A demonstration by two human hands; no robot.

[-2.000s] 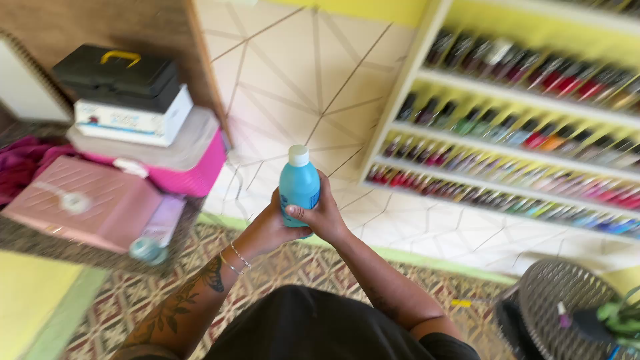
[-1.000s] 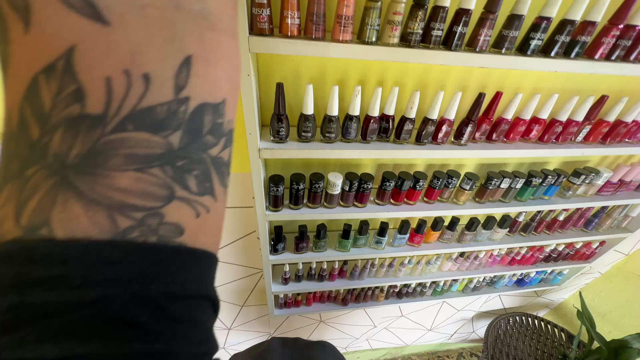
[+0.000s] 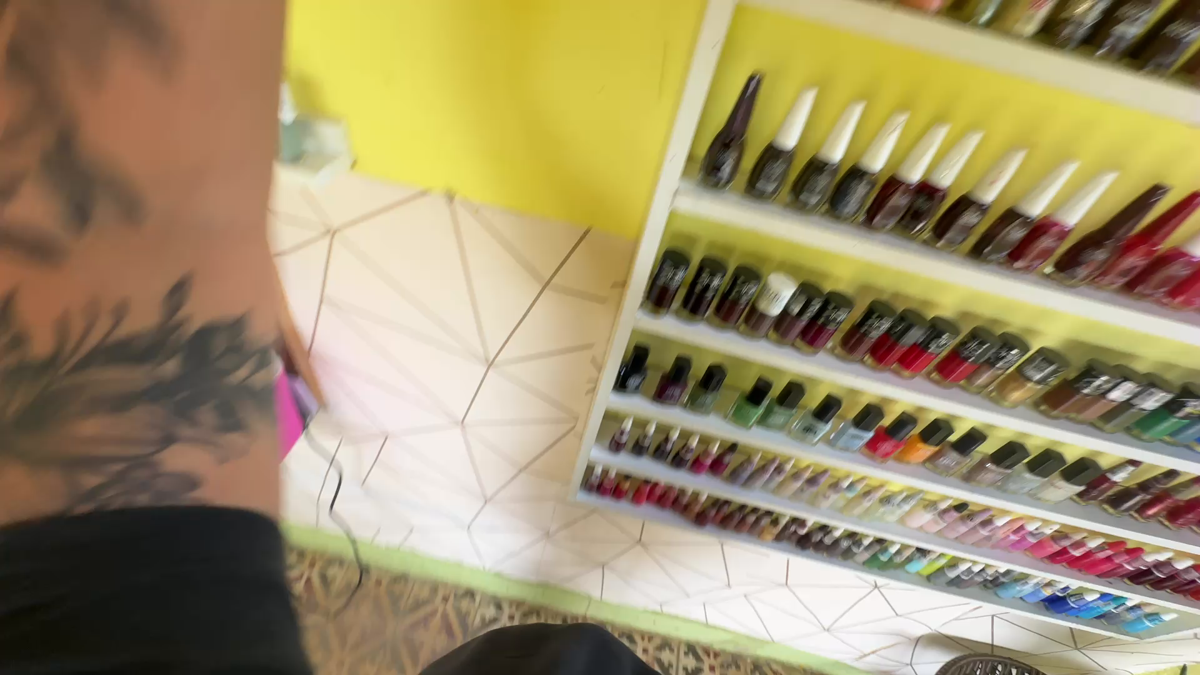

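Note:
A raised tattooed forearm [image 3: 141, 281] fills the left side of the head view, close to the camera, with a black sleeve [image 3: 141, 591] below it. Its hand lies outside the frame, and so does my other hand, so what they hold cannot be seen. To the right stands a white wall rack [image 3: 844, 230] with rows of nail polish bottles. Dark bottles with long white caps [image 3: 834, 155] line an upper shelf; shorter black-capped bottles [image 3: 900, 337] stand below them, and small bottles fill the lowest shelves.
Behind is a yellow wall [image 3: 487, 103] above white tiles with dark lines [image 3: 525, 375]. A thin dark cable [image 3: 336, 506] hangs near the patterned floor [image 3: 403, 600]. A dark woven round object [image 3: 989, 664] shows at the bottom right edge.
Two seconds ago both hands held a blue bottle with a white cap; hands and bottle are now out of view. The tattooed arm has come up close to the camera. The view has shifted.

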